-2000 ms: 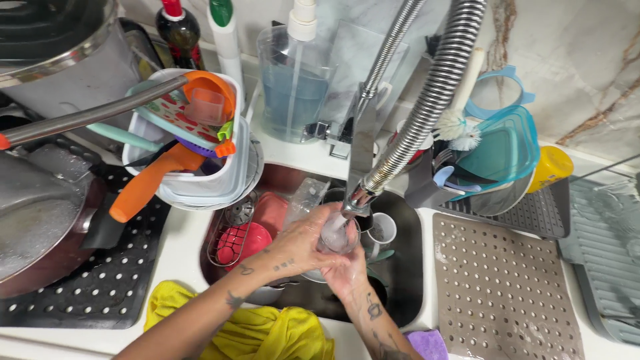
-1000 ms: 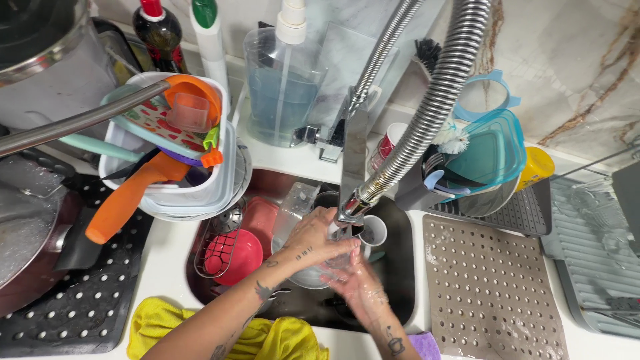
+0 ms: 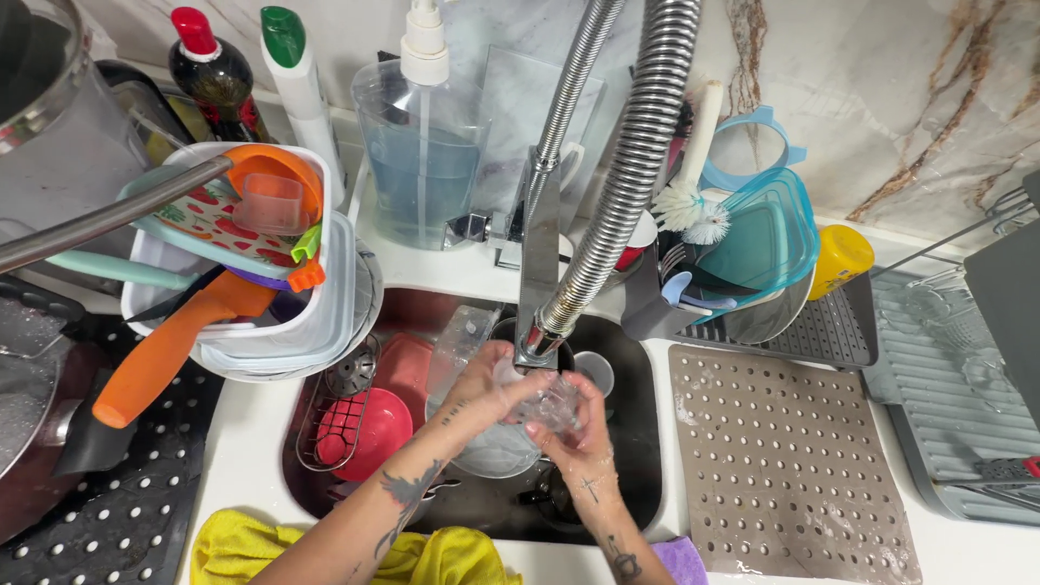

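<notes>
Under the faucet's spray head (image 3: 539, 357), my left hand (image 3: 487, 390) and my right hand (image 3: 581, 422) hold a wet, clear glass or plastic cup (image 3: 552, 404) between them, tilted over the sink (image 3: 642, 439). My right fingers wrap its far side; my left fingers are partly hidden behind it and the running water. Below the hands lies a translucent round lid or bowl (image 3: 496, 447). A red bowl (image 3: 378, 435), a wire caddy (image 3: 317, 443), a clear container (image 3: 459, 345) and a white cup (image 3: 595, 374) also sit in the sink.
Left of the sink stand a tub of utensils (image 3: 268, 345) and a pan (image 3: 49, 431) on a black mat (image 3: 138, 504). A brown perforated mat (image 3: 788, 463) and dish rack (image 3: 959, 422) are right. Yellow cloth (image 3: 447, 561) lies in front; a soap dispenser (image 3: 418, 162) stands behind.
The hands have stayed under the faucet. My right hand, with fingers spread a second ago, now wraps around the clear cup, which shows more plainly between both hands.
</notes>
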